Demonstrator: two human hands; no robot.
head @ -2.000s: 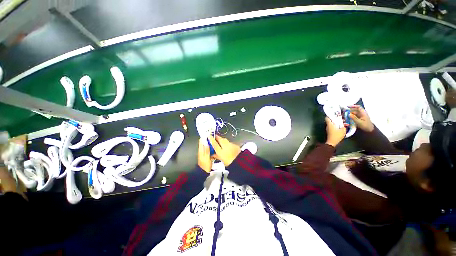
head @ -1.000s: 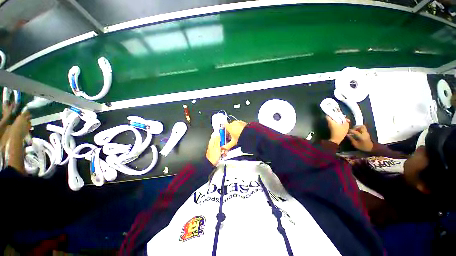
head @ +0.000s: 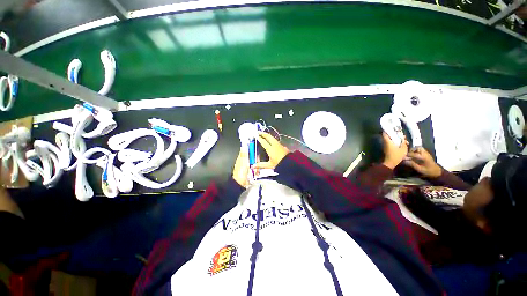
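A white curved device (head: 248, 132) with a blue strip along it is held upright near the bench's front edge, at the centre of the head view. My left hand (head: 240, 167) is closed around its left side. My right hand (head: 271, 151) touches its right side beside the blue strip, with the fingers bent; their exact hold is too small to tell. Thin pale wires or cord (head: 270, 130) lie around its top end. A white roll (head: 324, 132) lies flat to the right, with a thin line running towards it. The device's lower part is hidden by my hands.
Piled white devices (head: 144, 151) lie at left, with a separate white piece (head: 203, 148) beside them. A red-orange stick (head: 219, 120) lies beyond. A green conveyor (head: 231, 58) runs behind a white rail. At right, a person's hands (head: 425, 163) hold another device near a white sheet (head: 467, 127).
The view has shifted, and the devices on the conveyor appear further left. My hands still hold the device, its blue strip now showing beside my right fingers. The hands at far left have left the pile.
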